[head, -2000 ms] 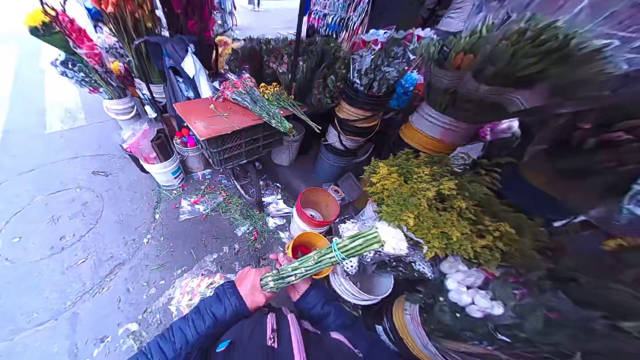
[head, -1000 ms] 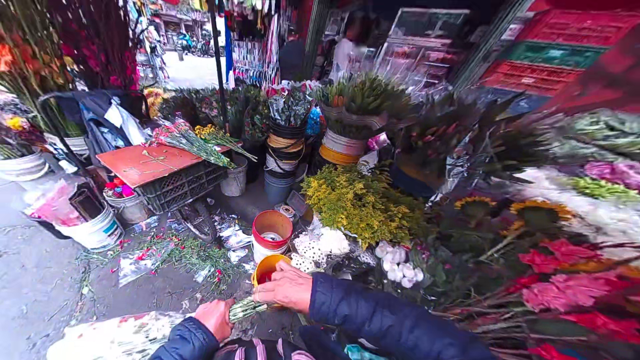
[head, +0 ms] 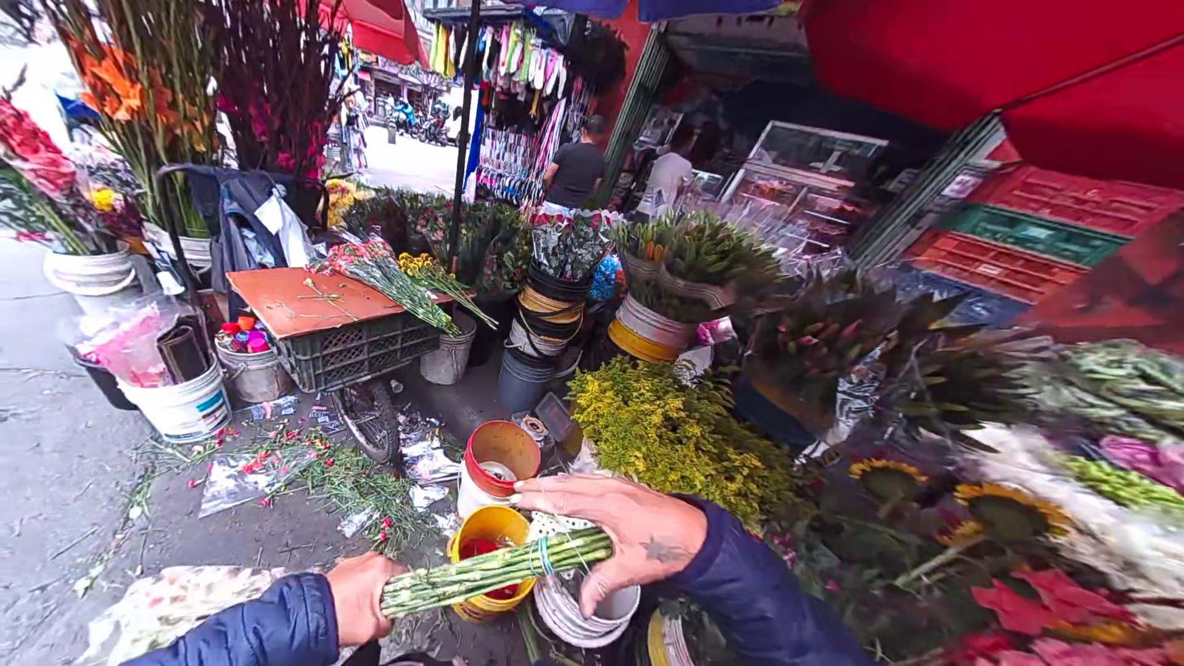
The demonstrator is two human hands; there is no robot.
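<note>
A bundle of green flower stems [head: 490, 571] lies across the lower middle, with a light blue band around it near its right end. My left hand [head: 363, 597] is closed around the lower left end of the stems. My right hand [head: 624, 536] is at the other end, fingers spread and curved over and beside the stems; its palm side is hidden, so its hold is unclear. Beneath the bundle stands a yellow bucket [head: 490, 527], with a red-rimmed bucket [head: 499, 453] behind it and white stacked buckets [head: 587, 606] to its right.
A red board [head: 310, 301] on a plastic crate holds cut flowers [head: 393, 277]. Stem trimmings [head: 370, 486] litter the pavement. Yellow foliage [head: 675, 435] and sunflowers [head: 1008, 513] stand on the right. Two people [head: 578, 166] are in the background, under red umbrellas [head: 1008, 74].
The view has swung right and up. Two seconds ago white blooms showed at the bundle's right end; now my right hand is there. My right hand has opened its fingers since one second ago.
</note>
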